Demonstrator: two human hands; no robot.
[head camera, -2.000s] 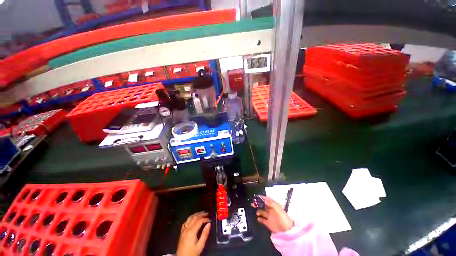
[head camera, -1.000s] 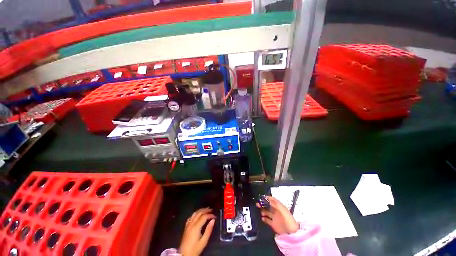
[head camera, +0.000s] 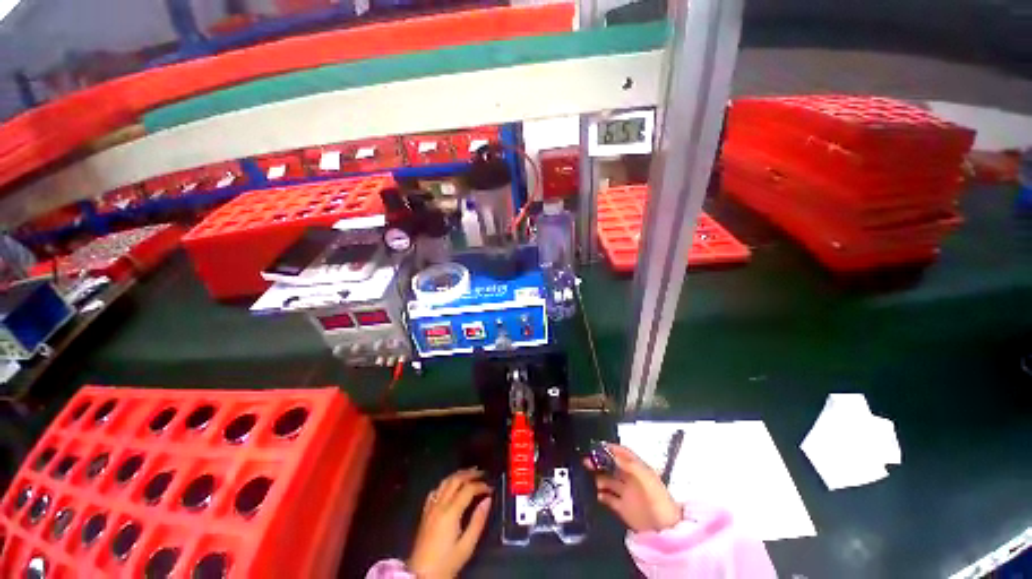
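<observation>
The clamp fixture stands on the bench in front of me, with its red ribbed toggle handle lying toward me over the silver-white base plate. My right hand is just right of the fixture and holds a small round dark-and-shiny workpiece in its fingertips. My left hand rests on the bench just left of the fixture, fingers apart, with nothing seen in it. Whether a part sits in the base plate, I cannot tell.
A thick red parts tray with round holes is at left. The power supply and blue controller box are behind the fixture. A metal post rises right of them. Paper with a pen lies right; white scrap lies farther right.
The camera view has shifted, so the scene sits farther right in the picture. Both hands keep nearly the same places beside the fixture, and the right still holds the workpiece.
</observation>
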